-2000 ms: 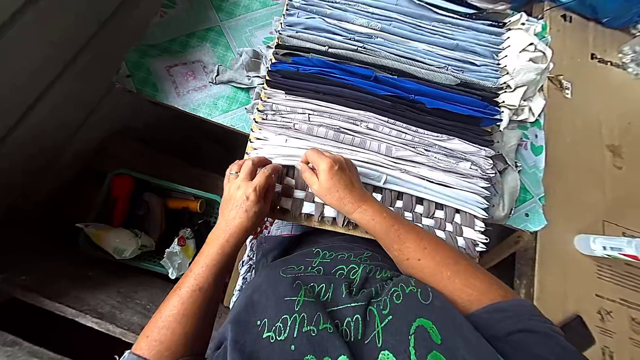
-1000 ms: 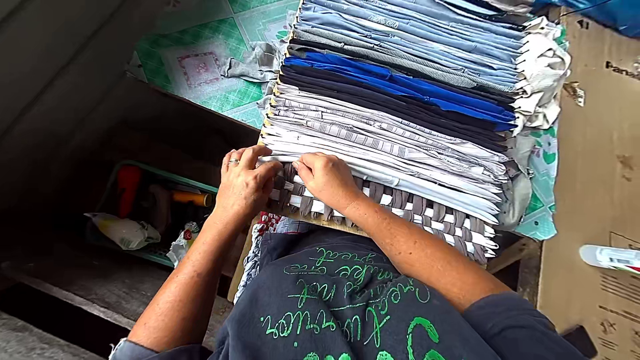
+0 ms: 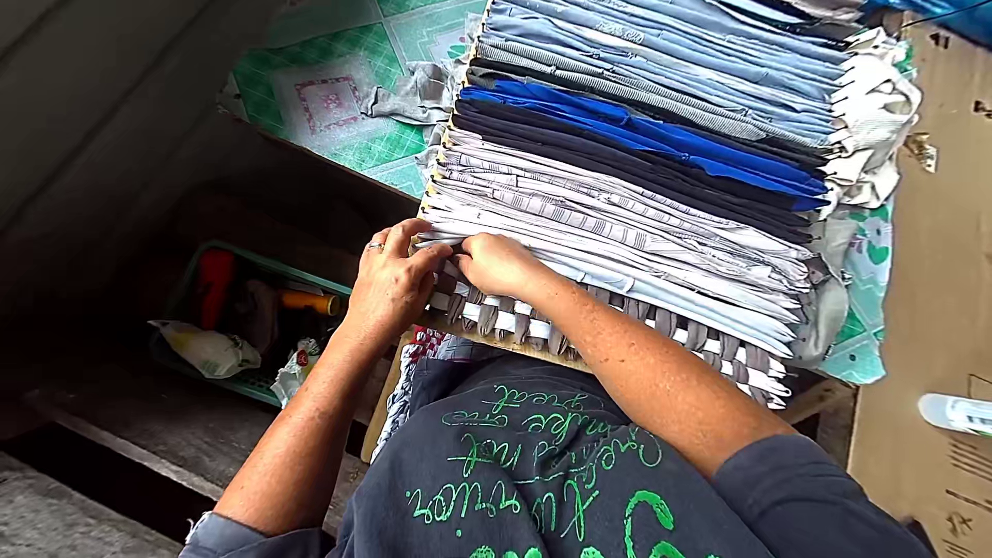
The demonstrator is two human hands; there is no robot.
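Fabric strips in light blue, bright blue, black, plaid and white are stretched side by side across a wooden loom frame. Along its near edge, dark grey strips cross white ones in a checkered weave. My left hand, with a ring on one finger, pinches at the left end of the white strips by the frame's pegs. Close beside it, my right hand has its fingertips bent around a dark grey strip, partly hidden under the hand.
A green plastic basket at the lower left holds an orange spool, a red item and plastic packets. Green patterned plastic sheeting lies beneath the frame. Cardboard at the right bears a clear plastic item. A braided rug piece hangs below the frame.
Both hands stay at the left end of the white strips, with small finger movements. The view has shifted slightly.
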